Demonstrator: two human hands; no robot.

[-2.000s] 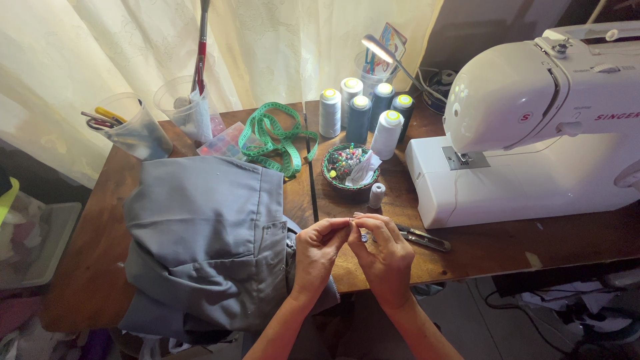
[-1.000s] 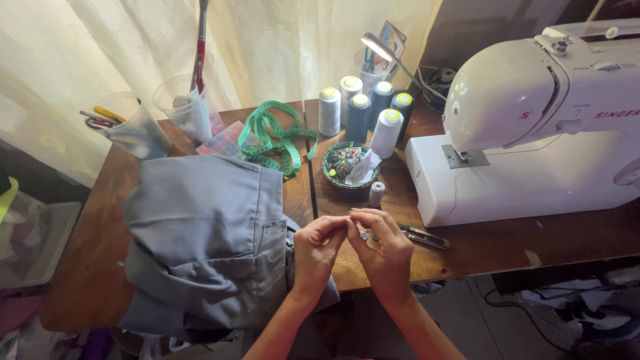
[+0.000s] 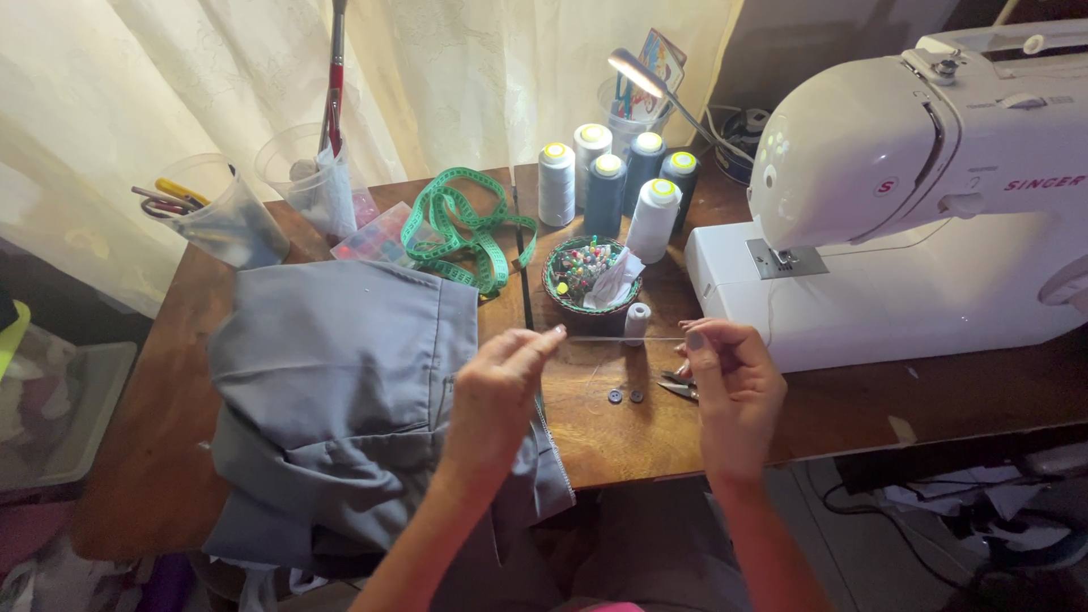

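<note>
My left hand (image 3: 501, 395) and my right hand (image 3: 735, 382) are apart over the front of the wooden table, each pinching a pale thread (image 3: 625, 339) stretched between them. A needle cannot be made out. Below the thread lie two dark buttons (image 3: 615, 396), with thread snips (image 3: 678, 387) beside my right hand, partly hidden by it. A small spool of light thread (image 3: 637, 320) stands just behind the stretched thread. Grey fabric, apparently a garment (image 3: 340, 357), lies folded to the left, partly behind my left forearm.
A pin basket (image 3: 593, 274) stands behind the small spool, with several thread cones (image 3: 605, 195) beyond. A white sewing machine (image 3: 850, 323) is at right. A green tape measure (image 3: 463, 225), a plastic box (image 3: 382, 234) and plastic cups (image 3: 225, 217) stand at the back left. A lit lamp (image 3: 637, 72) leans over the cones.
My hands were together at the fingertips and have moved apart sideways, with thread now stretched between them. The two buttons, earlier mostly behind my fingers, are in plain sight.
</note>
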